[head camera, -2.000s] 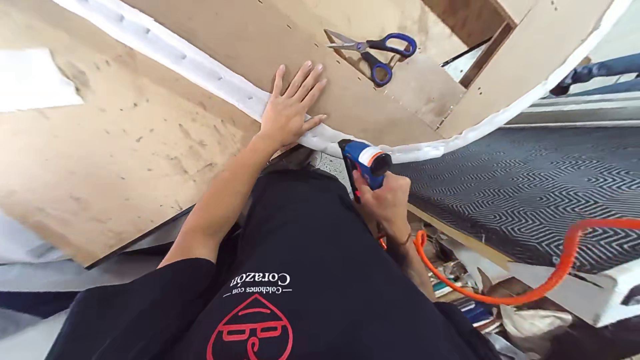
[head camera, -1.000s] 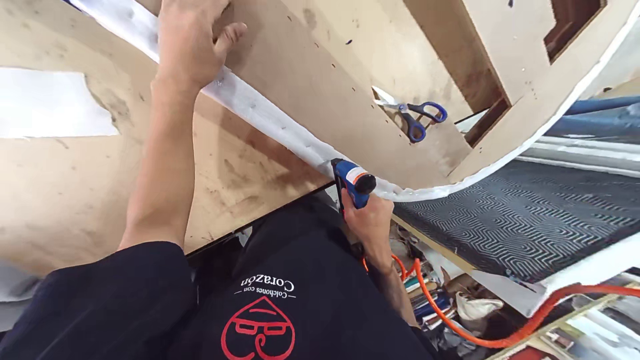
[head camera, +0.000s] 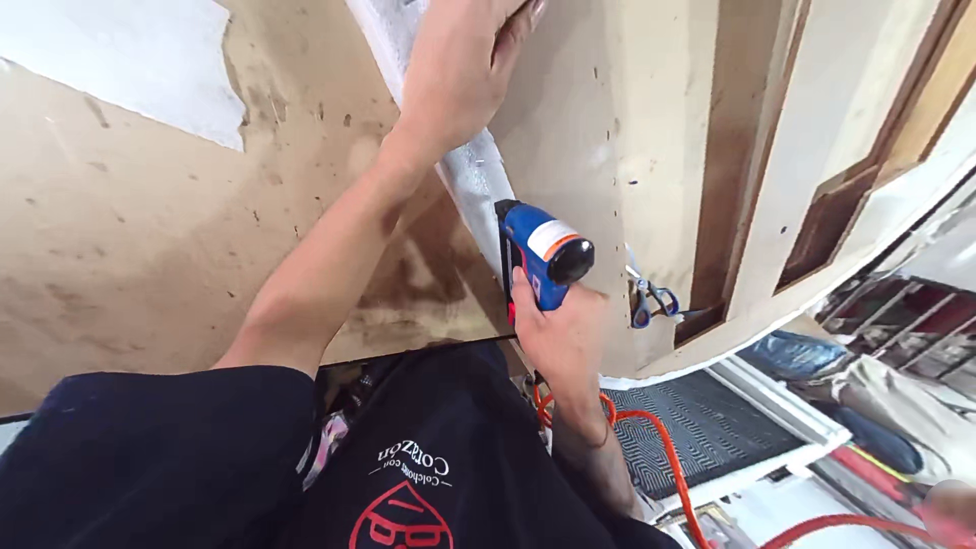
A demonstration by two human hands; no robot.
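My right hand (head camera: 560, 328) grips a blue pneumatic staple gun (head camera: 537, 248), its nose at the white padded edge strip (head camera: 476, 179) of a wooden frame panel (head camera: 564, 114). Farther up the same strip lies my left hand (head camera: 461, 69), thumb bent over the panel side, its fingertips partly cut off by the top of the view. Scissors with blue handles (head camera: 652, 300) rest at an opening in the panel, right of the staple gun. From below my right hand an orange air hose (head camera: 663, 438) curls down to the right.
A stained wooden work surface (head camera: 152, 229) spreads to the left, with a torn white sheet (head camera: 145, 61) on it. At the lower right are a dark patterned fabric panel (head camera: 701, 427), a metal rack (head camera: 907, 320) and part of another person in light trousers (head camera: 907, 412).
The staple gun in my right hand has moved up along the white strip, and my left hand has moved farther along it. The view has turned considerably.
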